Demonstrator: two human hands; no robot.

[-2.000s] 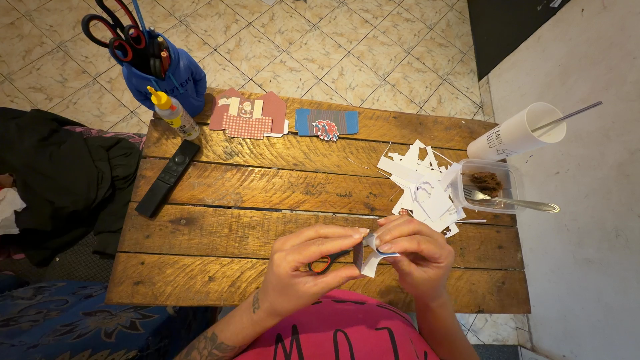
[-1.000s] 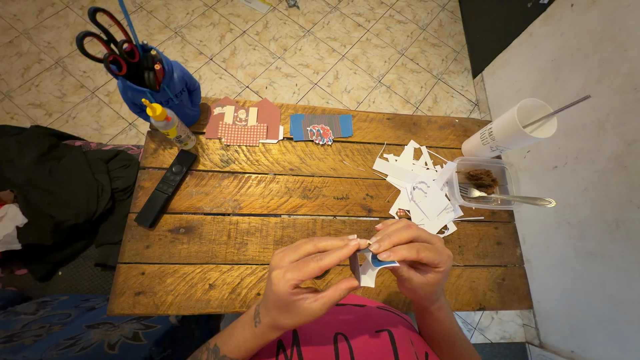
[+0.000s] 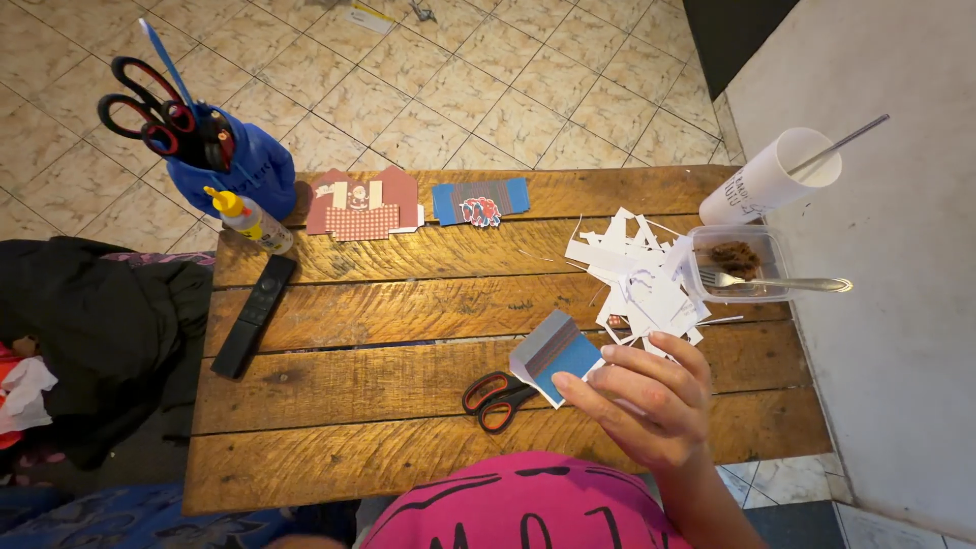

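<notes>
Between the thumb and fingers of my right hand [image 3: 640,396] is a small folded paper piece [image 3: 560,354], blue with a grey and brown striped band and white edges. Just under and left of it, scissors [image 3: 496,400] with black and red handles lie on the wooden table [image 3: 320,381], their blades hidden by the paper and hand. My left hand is out of sight; only a bit of skin shows at the bottom edge. At the table's far side lie red and checkered paper cutouts [image 3: 362,221] and a stack of blue striped pieces [image 3: 511,197] with a small character cutout [image 3: 480,212] on it.
White paper scraps [image 3: 648,290] are heaped at the right, beside a plastic container [image 3: 774,263] with brown food and a fork [image 3: 816,284]. A white cup [image 3: 751,187] with a straw stands behind. At left are a remote control [image 3: 254,316], a glue bottle [image 3: 255,223] and a blue holder [image 3: 259,168] with scissors.
Both hands were together at the paper piece; now my left hand has gone from it and my right hand alone holds it. The scissors now show on the table.
</notes>
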